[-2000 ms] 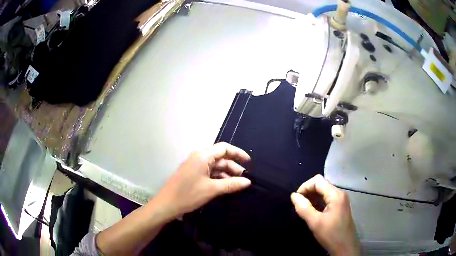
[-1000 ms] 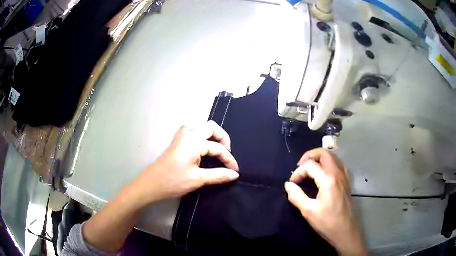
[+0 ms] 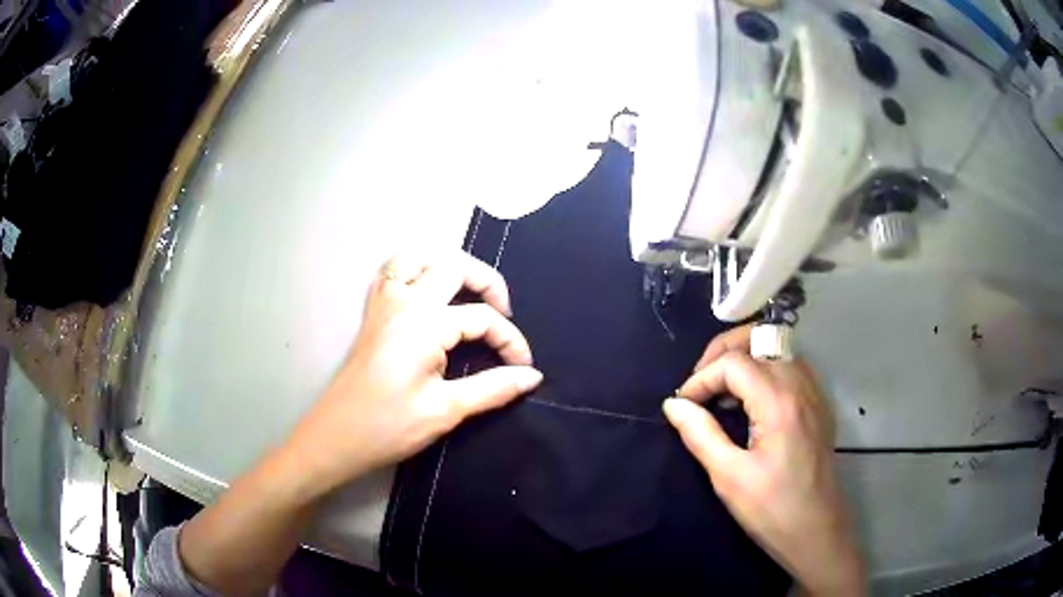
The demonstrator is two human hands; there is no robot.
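Note:
A dark front panel (image 3: pixel 571 268) lies on the pale machine table, its upper right part under the machine head. A dark patch pocket (image 3: pixel 583 478) with a pointed bottom lies flat on it, a pale stitch line along its top edge. My left hand (image 3: pixel 426 362) pinches the pocket's top left corner between thumb and finger. My right hand (image 3: pixel 758 432) pinches the top right corner. The presser foot and needle (image 3: pixel 662 283) are above the pocket, with a thread tail hanging down. The panel's lower edge is cut off by the picture.
The cream machine head (image 3: pixel 688 140) with a tension dial (image 3: pixel 893 231) stands at upper right. Dark tagged pieces (image 3: pixel 105 152) lie on plastic-covered cardboard (image 3: pixel 58 362) at left. The pale table (image 3: pixel 280 233) spreads between them. A blue tube (image 3: pixel 985 21) shows at top right.
Both hands have shifted up with the pocket, closer to the presser foot. The pocket's stitched top edge and pointed bottom now show more clearly. The view has moved closer to the machine head.

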